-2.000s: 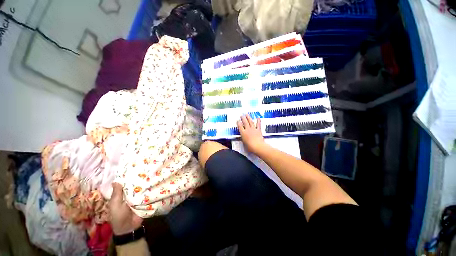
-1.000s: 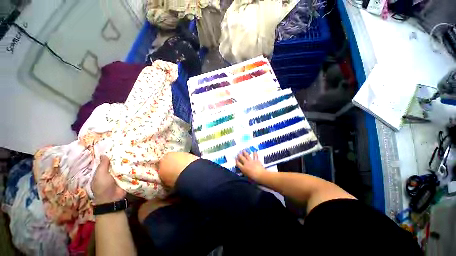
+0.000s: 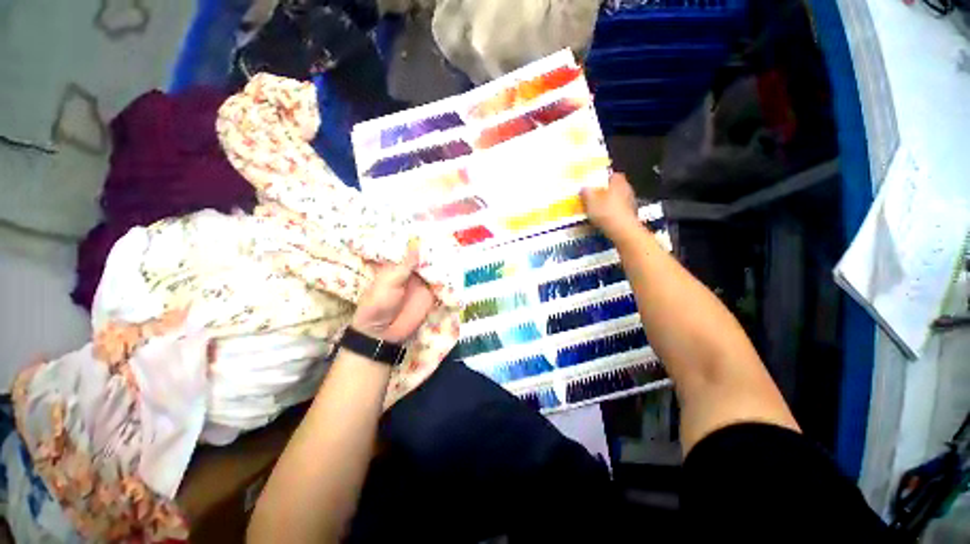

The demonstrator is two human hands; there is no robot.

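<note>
The thread shade card lies open across my lap. Its upper board (image 3: pixel 532 159) shows purple, red, orange and yellow fringes; its lower board (image 3: pixel 612 308) shows green, blue and navy ones. My right hand (image 3: pixel 613 202) grips the right edge of the upper board near the yellow fringes. My left hand (image 3: pixel 396 303), with a black wrist band, holds a fold of the cream floral print fabric (image 3: pixel 308 207) against the left side of the card. The fabric covers part of the card's left edge.
Other print and white fabrics (image 3: pixel 250 372) are piled at the left, with a purple cloth (image 3: pixel 170 159) behind. Blue crates (image 3: pixel 670 64) and beige cloth (image 3: pixel 516 37) stand beyond the card. A blue-edged table (image 3: pixel 851 138) with white papers (image 3: pixel 904 250) is on the right.
My left hand has brought the floral fabric rightward onto the card's edge. My right hand has moved from the lower board up to the upper board, which now sits fully exposed above the lower one.
</note>
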